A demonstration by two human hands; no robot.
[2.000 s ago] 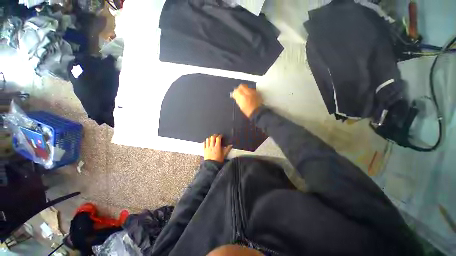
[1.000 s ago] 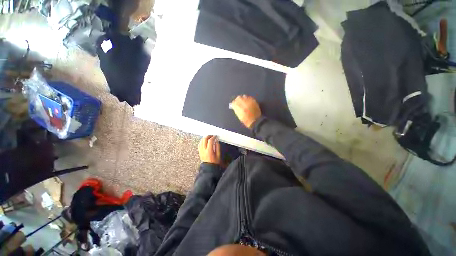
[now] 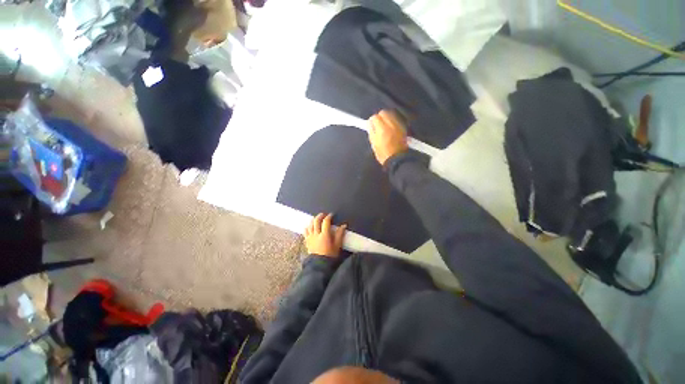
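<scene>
A dark cut panel [image 3: 338, 172] with one curved end lies flat on a white sheet [image 3: 259, 127] nearest me. My left hand [image 3: 323, 234] rests with spread fingers at the panel's near edge and on the sheet's rim. My right hand [image 3: 388, 136] is at the panel's far edge, its fingers bent together and pointing away from me. Whether it holds a small piece of chalk cannot be seen. Beyond it lies a wrinkled pile of similar dark panels [image 3: 383, 67].
A dark bundle [image 3: 559, 150] lies at the right beside a black device [image 3: 601, 251] with a looping cable and an orange-red handle [image 3: 644, 120]. A blue basket [image 3: 94, 165], dark cloth [image 3: 180, 112] and plastic bags [image 3: 135, 360] are on the floor at the left.
My right hand has moved from the panel's middle to its far edge. My left hand has come from the folded-down near edge onto the panel, which lies flat again. The camera view has shifted.
</scene>
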